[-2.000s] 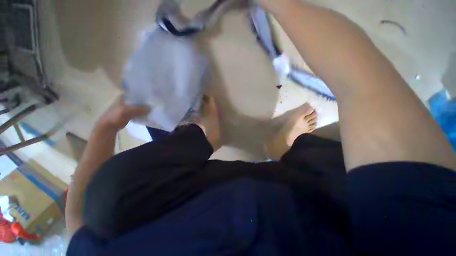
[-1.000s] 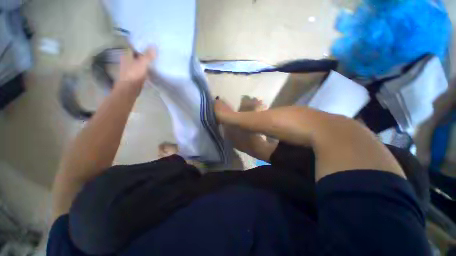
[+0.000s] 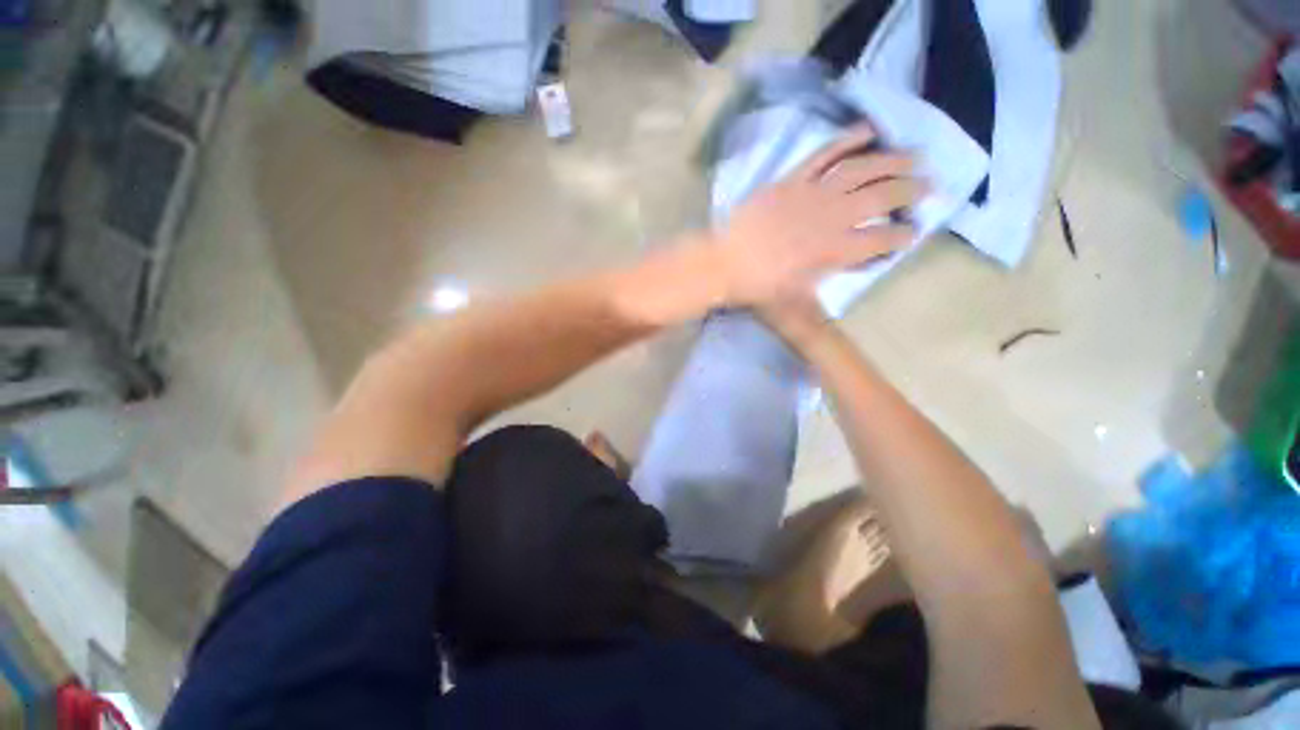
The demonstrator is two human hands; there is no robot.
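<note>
Pale grey-blue fabric panels (image 3: 724,442) run from beside my legs up to my hands, then spread into folded white pieces (image 3: 934,143) beyond them. My left hand (image 3: 827,214) lies over the panels where they narrow, its fingers bent over the fabric and slightly apart. My right hand (image 3: 784,307) comes in from the right under my left hand; its fingers are mostly hidden, so its grip does not show. No tie strip can be made out at the hands.
Another pale panel stack (image 3: 442,57) with a dark panel and small white tag (image 3: 555,110) lies at the top. Blue crumpled plastic (image 3: 1212,556) is at the right, near a green rim (image 3: 1283,385). Thin dark scraps (image 3: 1029,338) lie on the tiled floor. Grey metal framing (image 3: 150,214) stands left.
The view has turned. My left hand has moved across to the right onto the panels, and both hands now meet there. The blue plastic now shows lower at the right.
</note>
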